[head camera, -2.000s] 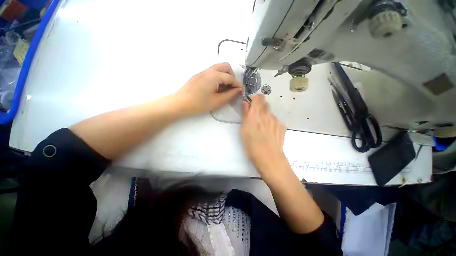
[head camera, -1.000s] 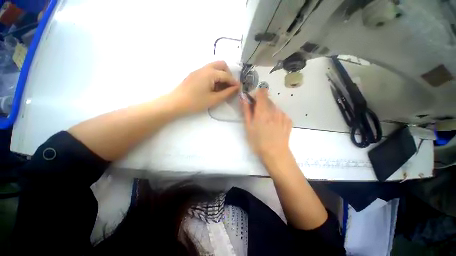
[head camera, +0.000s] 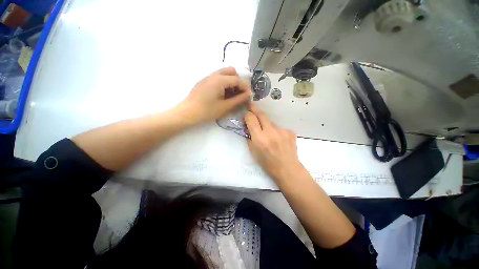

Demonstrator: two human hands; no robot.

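Note:
The sheer white fabric lies over the table's front edge and barely shows against the white top. My left hand is left of the presser foot and needle, its thumb and fingertips pinched together at the fabric. My right hand is in front of the needle area, its fingertips close to my left fingertips. A slim, shiny, purplish thing shows at the left side of my right fingers; I cannot tell what it is or whether that hand grips it. The fabric at the fingertips is mostly hidden.
The sewing machine head rises above and right of my hands. Black-handled shears and a slim dark pointed tool lie right. A dark flat pad lies at the right end. A blue tray stands far left.
My right hand has shifted slightly left and towards me, away from the needle. The purplish thing now shows beside it. My left hand stays nearly in place. The view has shifted slightly.

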